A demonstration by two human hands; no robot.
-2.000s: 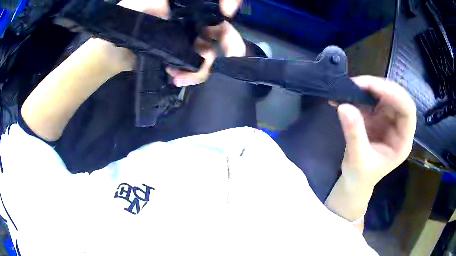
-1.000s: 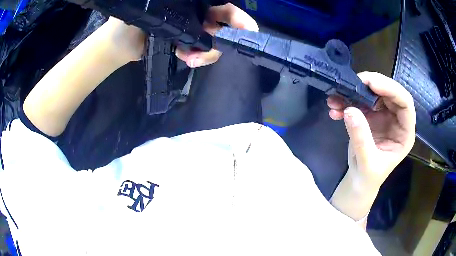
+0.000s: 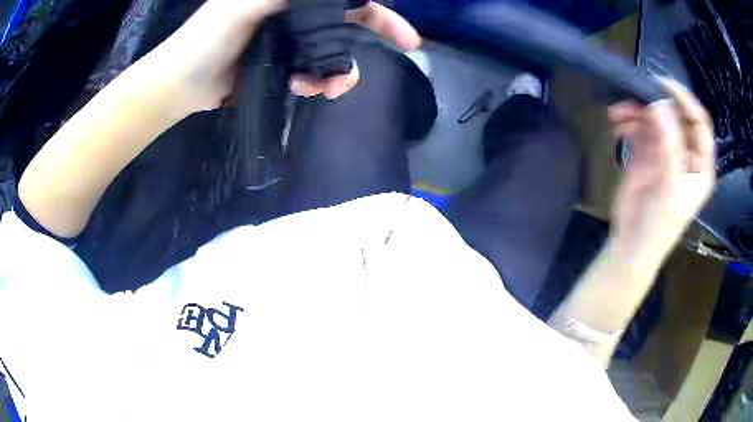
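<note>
My left hand (image 3: 330,82) is at the top, partly hidden behind the black plastic parts it grips. One held part (image 3: 320,37) shows a blocky dark end, and another (image 3: 258,115) hangs down from the hand. My right hand (image 3: 652,140), blurred by motion, holds the end of a long black moulded part (image 3: 561,41). That part slants up and left toward the top edge and is also blurred, so its details do not show.
A black tray (image 3: 660,49) with loose black parts (image 3: 717,66) is at right, above a brown cardboard box (image 3: 689,313). A shiny black liner (image 3: 99,58) lies at left. A small dark narrow thing (image 3: 475,106) is on the floor between the shoes.
My right hand has moved right and slightly up, and the long part has swung up and away from the left hand's parts. The shoes and the floor between them now show.
</note>
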